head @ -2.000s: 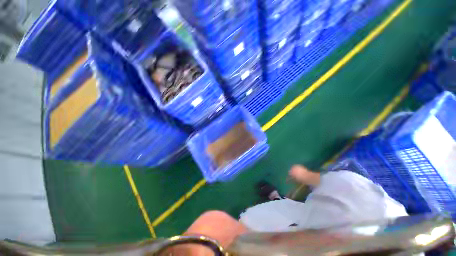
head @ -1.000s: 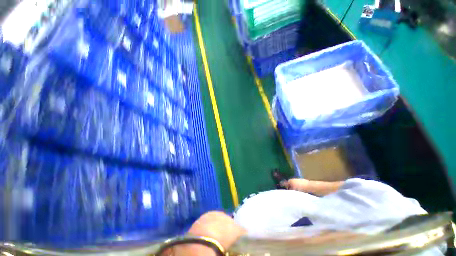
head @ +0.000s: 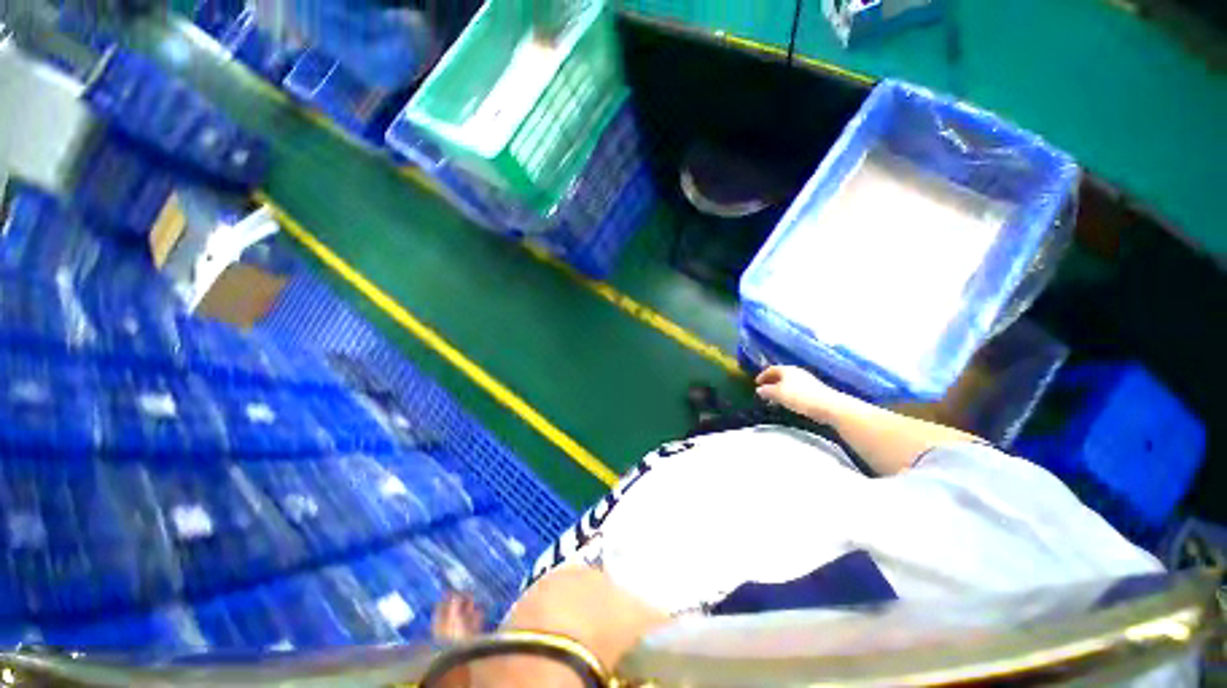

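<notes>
A blue crate [head: 841,374] with a clear liner and a flat white sheet inside stands right of centre, on top of other crates. My right hand [head: 794,391] is by its near left corner. It looks empty, with its fingers loosely bent; whether it touches the crate I cannot tell. My left hand [head: 459,620] shows small and blurred at the bottom edge, partly hidden behind the glasses rim; its hold cannot be told.
A green crate [head: 522,172] with pale contents sits on blue crates at top centre. Stacked blue crates [head: 256,470] fill the left. A green bench top [head: 1050,81] is upper right. A blue stool [head: 1144,437] stands lower right. Green floor with yellow lines runs between.
The view has swung right from the crate stacks to the bench side. The white-lined crate is now closer to my right hand. My left hand has come into view at the bottom.
</notes>
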